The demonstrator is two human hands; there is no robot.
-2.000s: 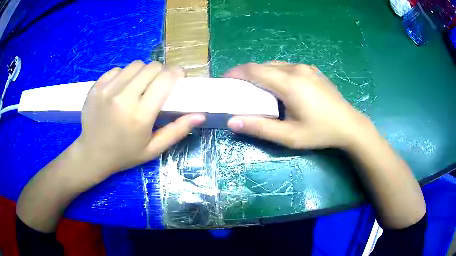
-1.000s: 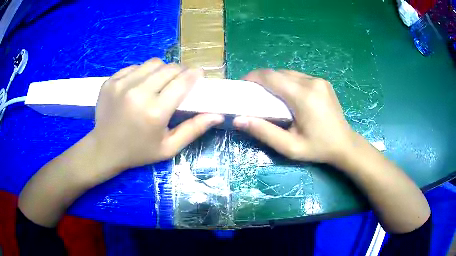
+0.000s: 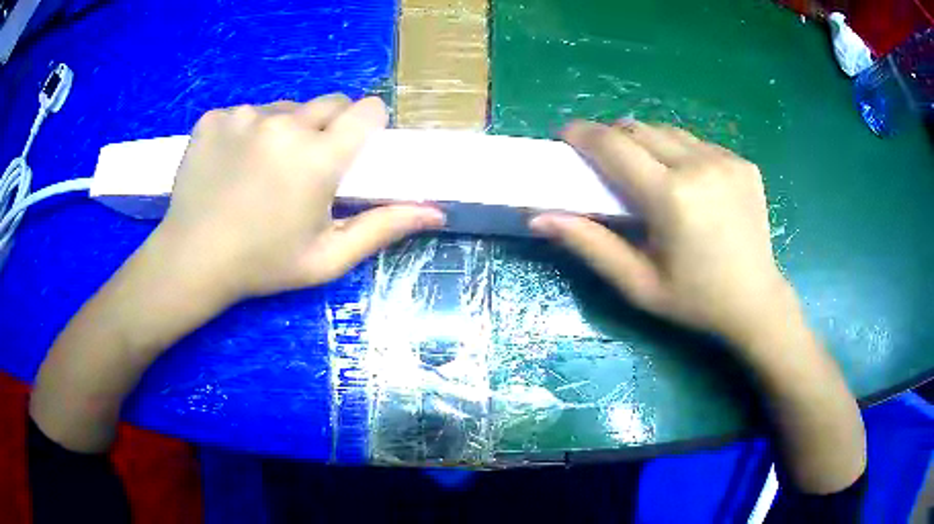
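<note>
A long white power strip lies crosswise over the seam of the blue and green sheeting, its shaded long side towards me. My left hand grips its left part, thumb along the near side. My right hand grips its right end, thumb also on the near side. Both hands are bare. A white power cord leaves the strip's left end and runs to loops at the left edge. A white plug lies on the blue sheeting at the upper left. The strip's socket face cannot be made out.
Tan tape and shiny clear tape cover the seam. A white-tipped bottle-like item and clear blue plastic are at the upper right. Red shows below the bench at left, blue at right, with a white strip or cord there.
The strip and both hands have shifted right and slightly up in the picture. The bench seam has also shifted right. More of the cord and plug shows at left. Both hands keep their hold.
</note>
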